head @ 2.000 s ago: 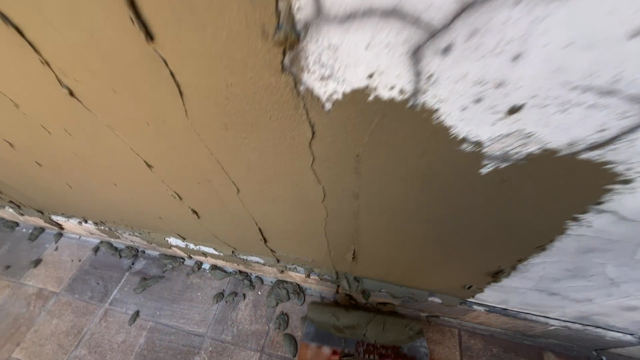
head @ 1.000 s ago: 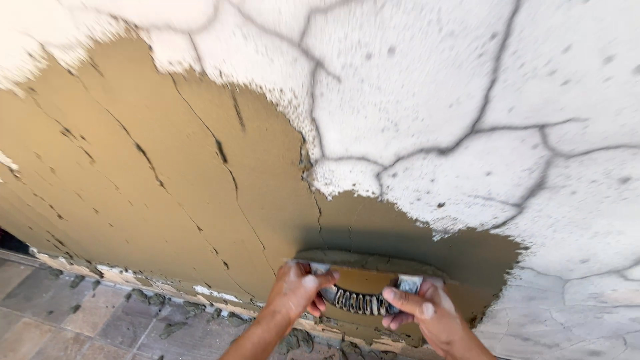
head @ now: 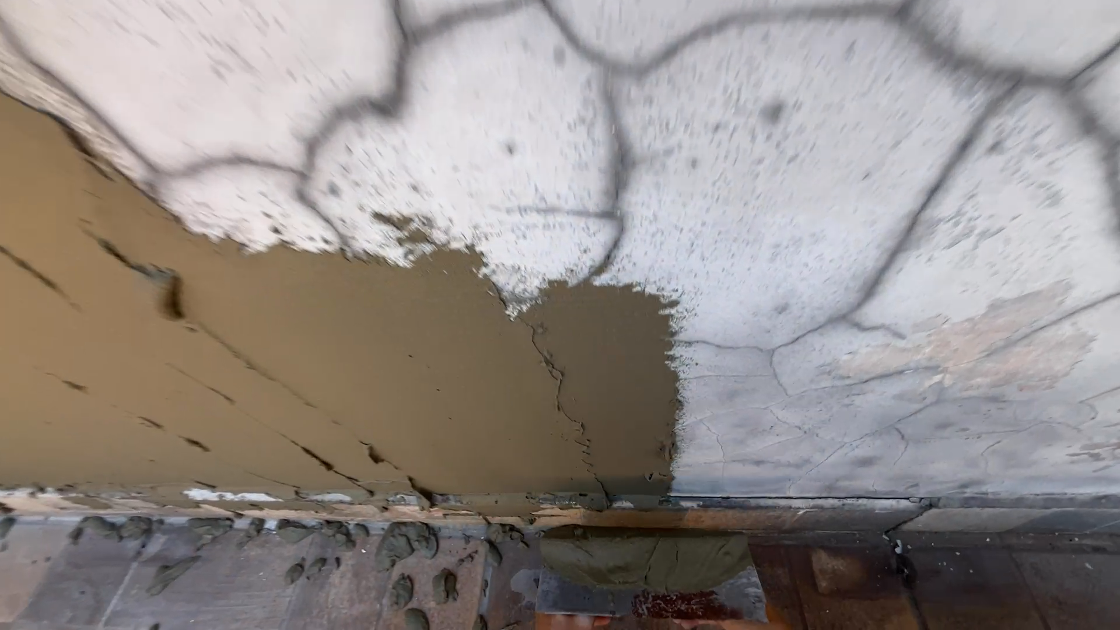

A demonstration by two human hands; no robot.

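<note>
A steel plastering trowel (head: 652, 595) is at the bottom edge of the head view, just below the foot of the wall. Wet grey-green mortar (head: 647, 558) lies in a thick band along its upper side. Parts of my left hand (head: 573, 622) and my right hand (head: 719, 625) show at the blade's lower edge, holding it; the rest of both hands and the handle are out of sight. Above and to the left, smooth wet mortar (head: 350, 376) coats the wall, with thin ridges and gouges in it. Its ragged edge meets the cracked white wall (head: 770, 201).
Mortar lumps (head: 407, 542) are scattered over the floor tiles (head: 254, 582) along the wall's foot. A narrow tile skirting (head: 814, 518) runs along the base, with smears of mortar on it. A patch of pinkish, worn surface (head: 997, 341) shows on the wall at the right.
The trowel was against the wall in both hands a second ago; it is now lower, away from the coating, with its mortar-bearing face in view. The view has shifted right along the wall.
</note>
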